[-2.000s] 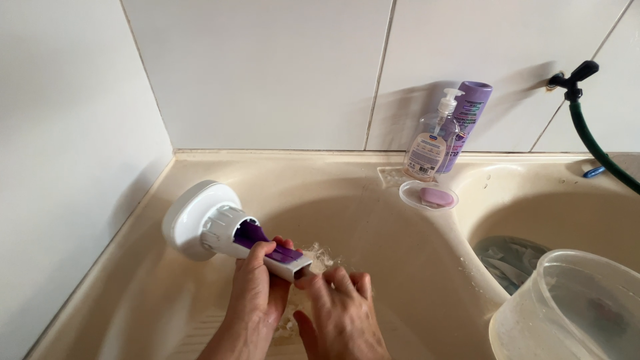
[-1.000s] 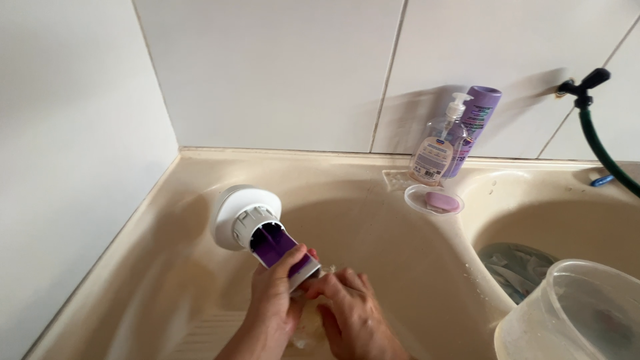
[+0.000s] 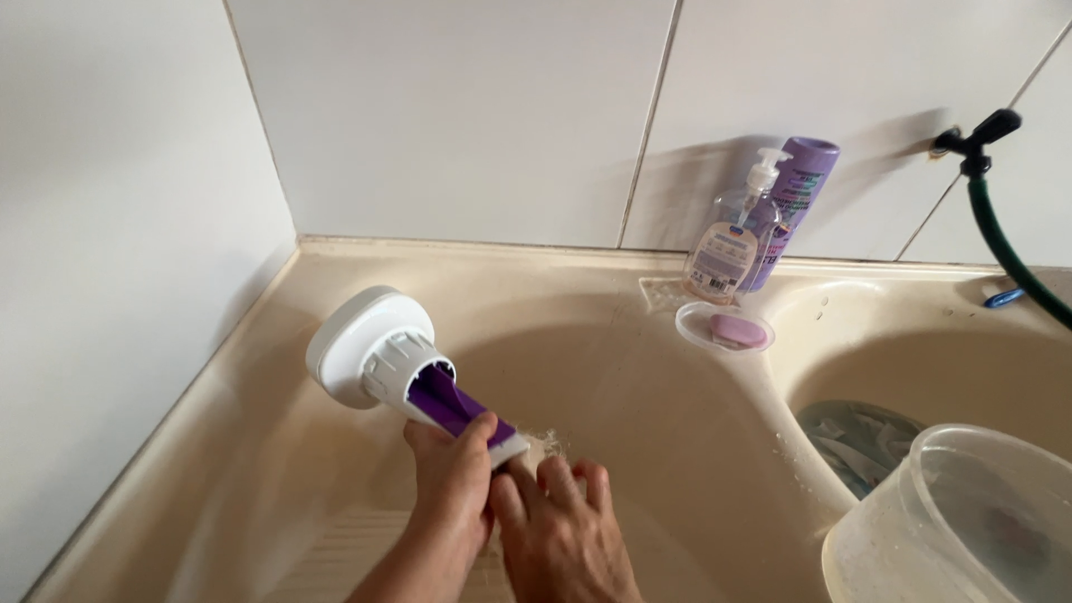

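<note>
A white and purple plastic device (image 3: pixel 452 400) with a wide oval white head slants over the cream basin, its head toward the upper left. My left hand (image 3: pixel 456 481) grips its narrow lower end, the thumb on the purple part. Close against that end is my right hand (image 3: pixel 557 515), fingers curled and one fingertip at or inside the white tip; whether it pinches anything is hidden. Pale strands or fibres (image 3: pixel 546 442) show just beyond the tip, over the basin (image 3: pixel 636 452).
A clear pump bottle (image 3: pixel 729 251) and a purple bottle (image 3: pixel 796 201) lean on the tiled wall, behind a pink soap bar (image 3: pixel 739 331) in a clear dish (image 3: pixel 693 327). At right are a translucent tub (image 3: pixel 888 519), a second basin with cloth in water (image 3: pixel 863 444), and a black tap (image 3: pixel 976 142) with green hose (image 3: pixel 1005 243).
The device has turned in my left hand, its white head shifting a little. My right hand has stayed at the narrow end, its fingers changing pose.
</note>
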